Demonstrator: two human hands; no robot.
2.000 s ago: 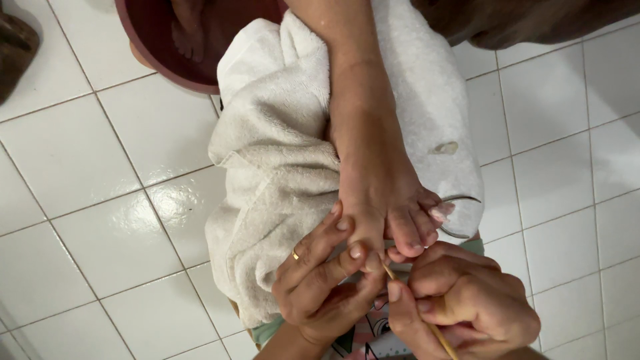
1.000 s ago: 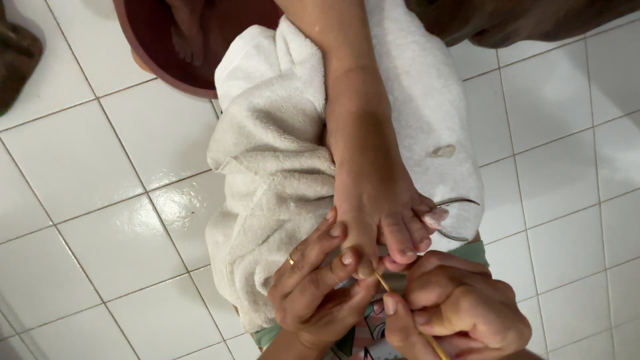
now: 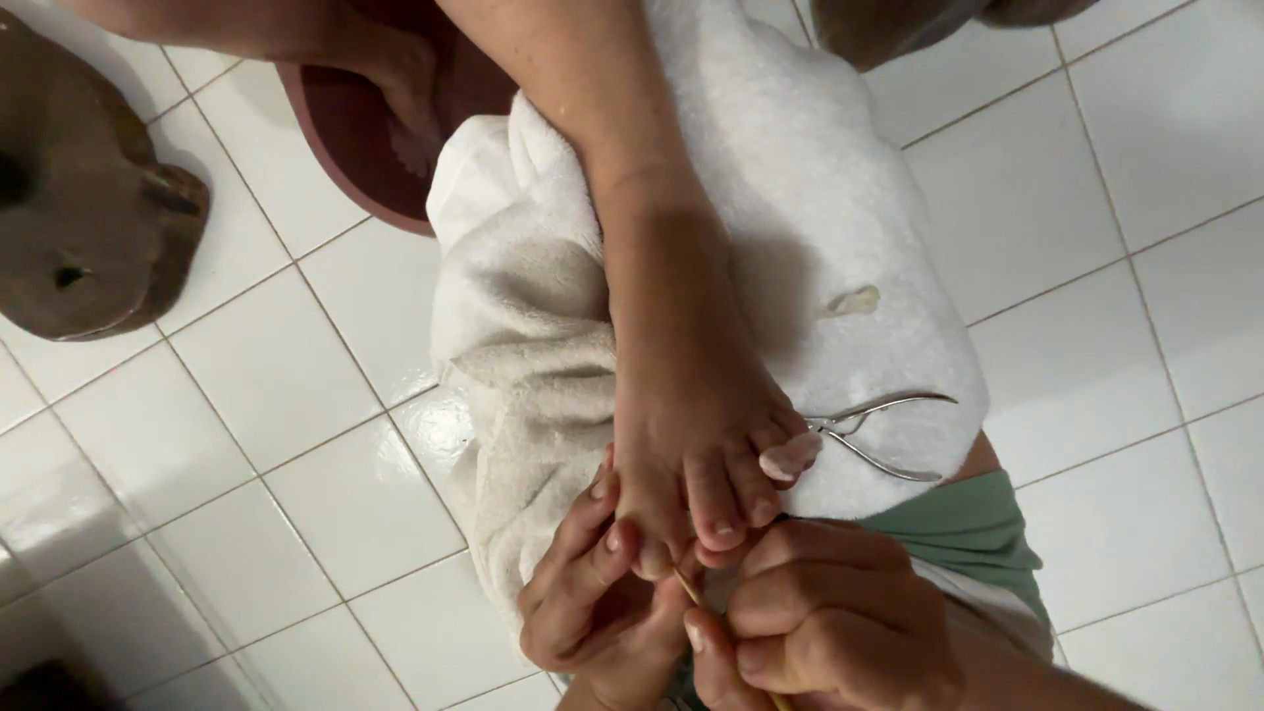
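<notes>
Another person's bare foot (image 3: pixel 681 365) rests on a white towel (image 3: pixel 820 197), toes toward me. My left hand (image 3: pixel 592 592) holds the big toe (image 3: pixel 654 553) between its fingers. In my right hand (image 3: pixel 829 612) is a thin wooden stick (image 3: pixel 688 585), its tip at the edge of the big toenail. Metal cuticle nippers (image 3: pixel 879 434) lie on the towel beside the little toe, their jaws partly hidden near it. A whitish piece of soft material (image 3: pixel 790 456) is at the outer toes. A small pale scrap (image 3: pixel 854 300) lies higher on the towel.
The person's other foot (image 3: pixel 415 128) is inside a dark red basin (image 3: pixel 341 173) at the upper left. Brown, irregular objects (image 3: pixel 89 197) stand on the white tiled floor (image 3: pixel 257 375) at the left and top right. Green cloth (image 3: pixel 973 523) shows below the towel.
The view has shifted, showing more of the brown object at left. My left hand stays on the big toe and my right hand still holds the stick at its nail.
</notes>
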